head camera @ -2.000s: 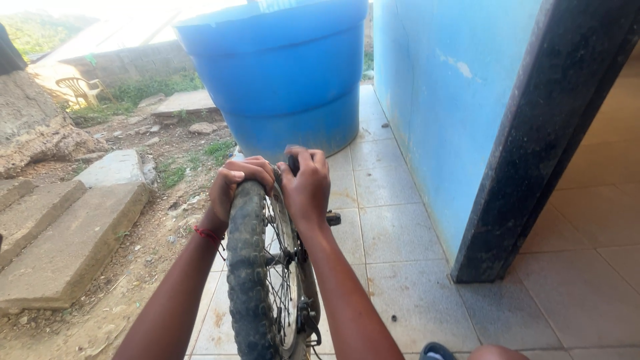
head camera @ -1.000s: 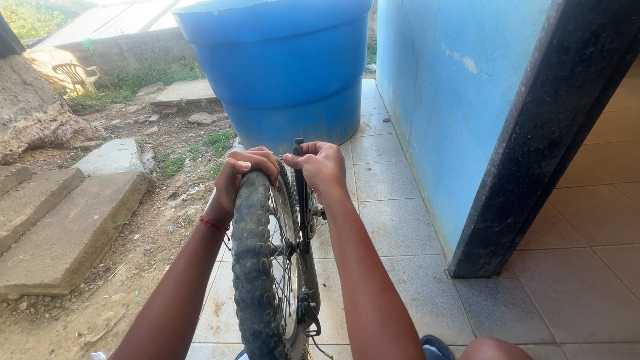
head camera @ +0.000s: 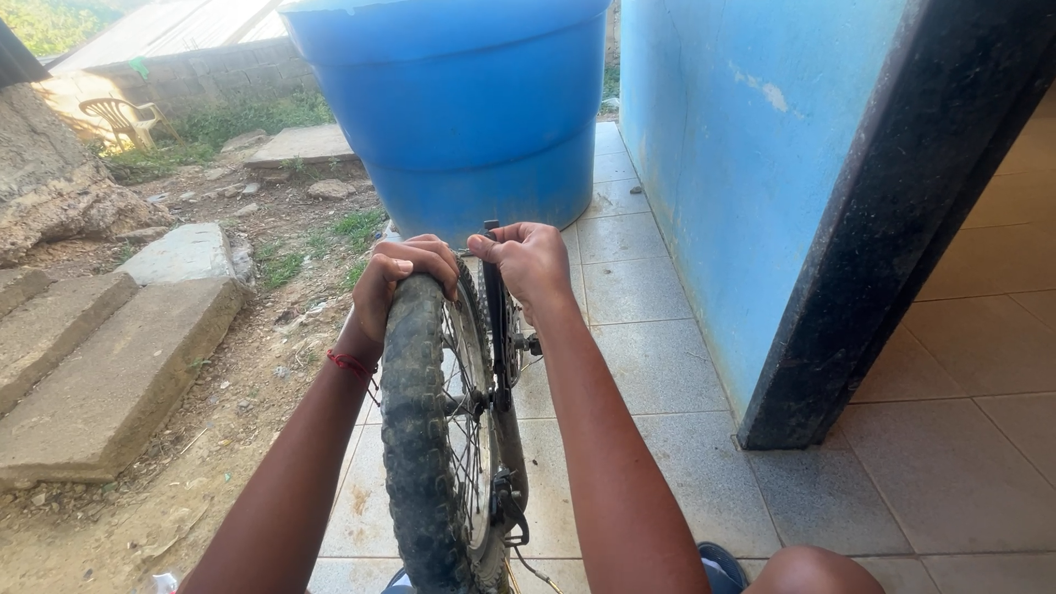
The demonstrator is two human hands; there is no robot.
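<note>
A knobby bicycle tire on a spoked wheel stands upright in front of me. My left hand curls over its top, fingers on the tread and the rim side. To the right of it, my right hand grips the upper part of a long black bar, which stands almost upright beside the wheel and reaches down to the hub area. The kind of bar cannot be told. Behind my right wrist a toothed sprocket shows in part. Thin cables hang from the frame near the wheel's lower edge.
A large blue plastic tank stands ahead on the tiled floor. A blue wall with a dark post rises on the right. Concrete steps and stony ground lie left, with a plastic chair farther back.
My right hand has turned from a folded pose at the wheel's top to a grip on the black bar, which now shows more upright. My left hand stays on the tire.
</note>
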